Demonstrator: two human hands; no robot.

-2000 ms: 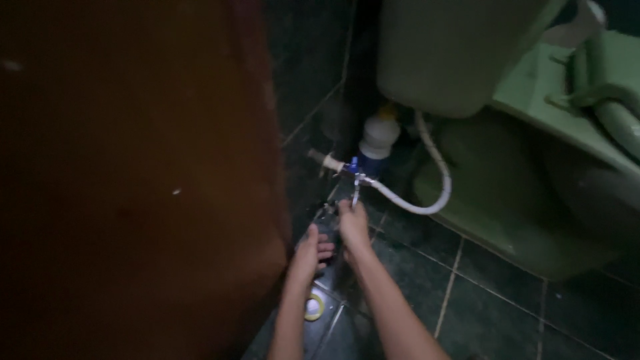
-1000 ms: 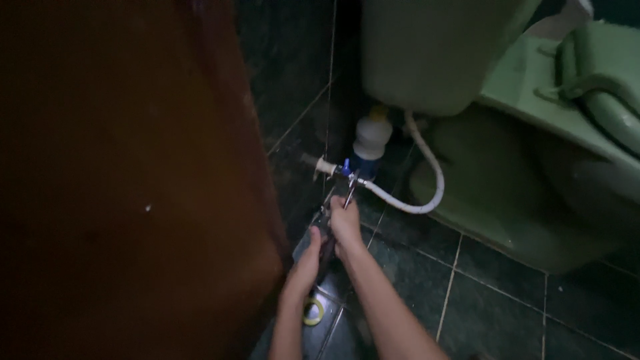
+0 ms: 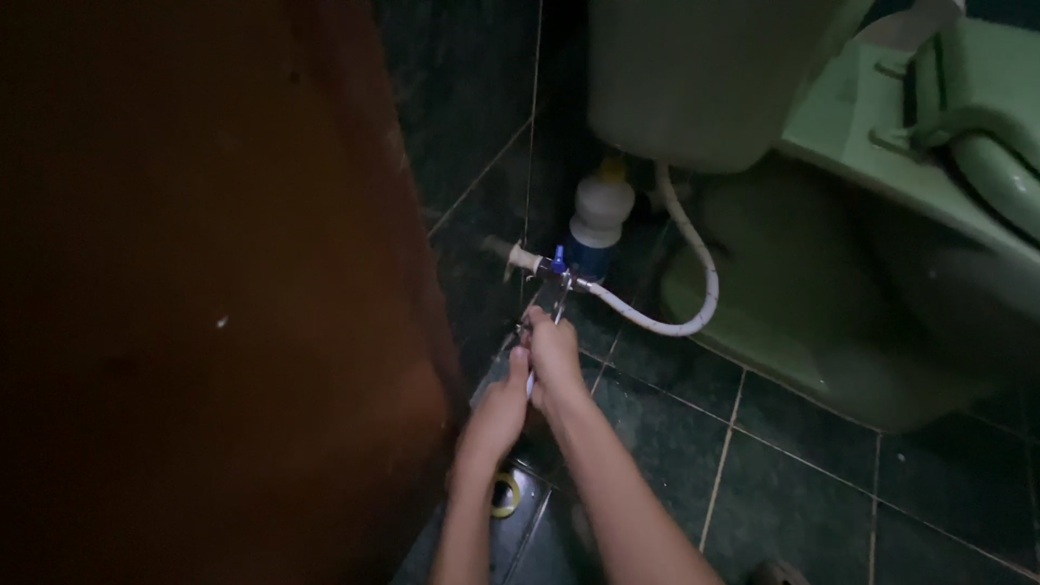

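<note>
An angle valve with a blue lever sticks out from the tiled wall, and a white flexible water hose curves from it up to the toilet tank. Just below the valve, my right hand has its fingers curled on a thin, shiny item whose kind I cannot make out. My left hand is close against it on the left, thumb up, beside a slim pale piece between the hands. Whether the left hand grips that piece is unclear. The fingertips of both hands are partly hidden.
A white bottle with a yellow cap stands behind the valve. The green toilet bowl is at the right, a brown door-like panel at the left. A yellow ring-shaped item lies on the dark floor tiles beside my left forearm.
My left hand was apart from the right with its fingers spread two seconds ago; it has since come up close against my right hand, its fingers drawn in.
</note>
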